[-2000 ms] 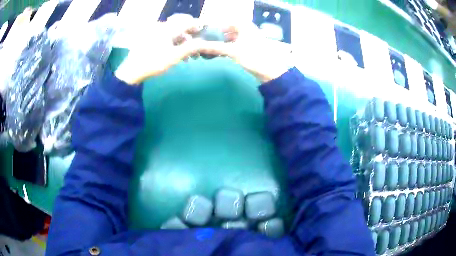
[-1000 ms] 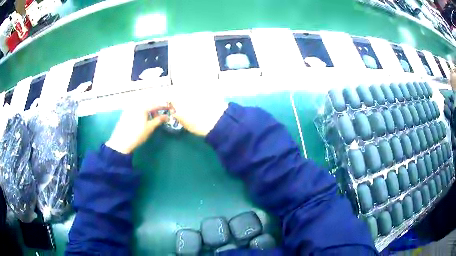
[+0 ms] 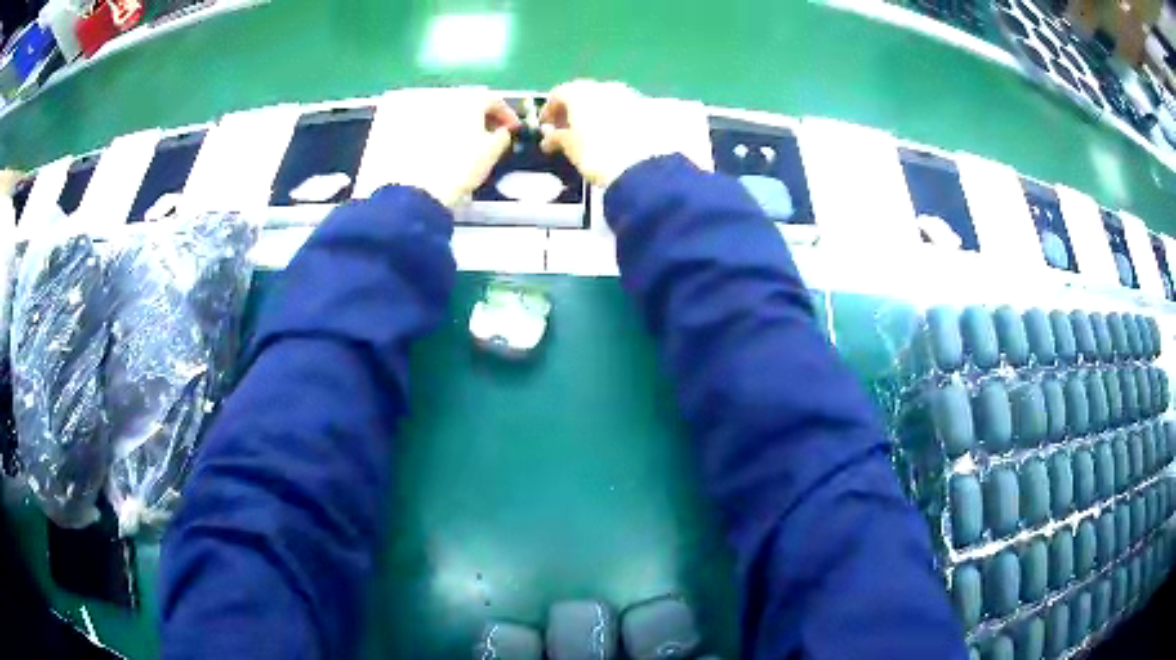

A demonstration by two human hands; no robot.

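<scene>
My left hand (image 3: 485,145) and my right hand (image 3: 578,134) meet over the dark insert of an open white box (image 3: 531,217) in the far row. Their fingertips pinch small, blurred pieces that look like earbuds, at the insert's upper part. A pale shape shows in the insert's lower recess (image 3: 531,187). An open charging case (image 3: 509,322) with a pale, shiny inside lies on the green mat, just below the box, untouched. Several closed grey-blue cases, one of them here (image 3: 578,629), lie at the bottom edge, partly cut off.
Crinkled clear bags (image 3: 161,361) lie at left, over a flat black object (image 3: 90,562). A clear blister tray (image 3: 957,462) with rows of cases stands at right. More open white boxes, one with a case (image 3: 769,194), line the far side. Another person's fingers show at the far left edge.
The hands have moved from above the mat, where they held a small shiny thing, up and right to the box. The open case now lies released on the mat. The view has shifted.
</scene>
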